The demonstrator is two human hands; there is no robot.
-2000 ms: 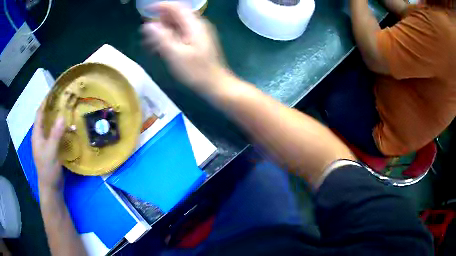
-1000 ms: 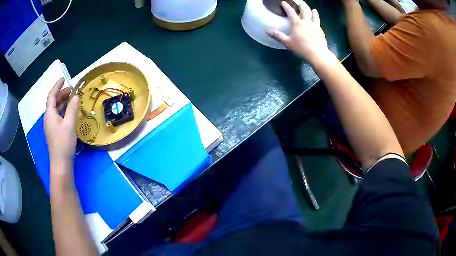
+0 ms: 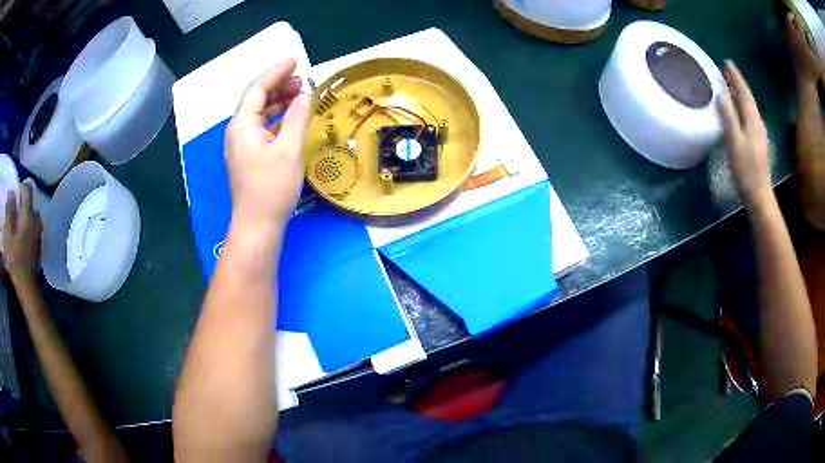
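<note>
The round wood-coloured base (image 3: 452, 185) lies open side up on the flat carton. A black fan (image 3: 409, 152) with red and dark wires sits inside, beside a ring of small holes. My left hand (image 3: 270, 149) is at the base's upper left rim, thumb and fingertips close together; whether they grip anything is unclear. The white diffuser drum (image 3: 633, 113), with a dark round patch, stands on the green table at the right. My right hand (image 3: 749, 145) holds its right side, fingers extended along it.
The blue-and-white carton (image 3: 330, 307) lies at the table edge. Several translucent white cups (image 3: 122, 99) stand at the left, near another person's hand (image 3: 20, 235). A wood-banded drum (image 3: 552, 23) is at the back. Another person's arm (image 3: 808, 136) is at the far right.
The view has swung left, showing the cups and another hand. My right hand reached to the white drum, which now stands nearer me. My left hand remains by the base's rim.
</note>
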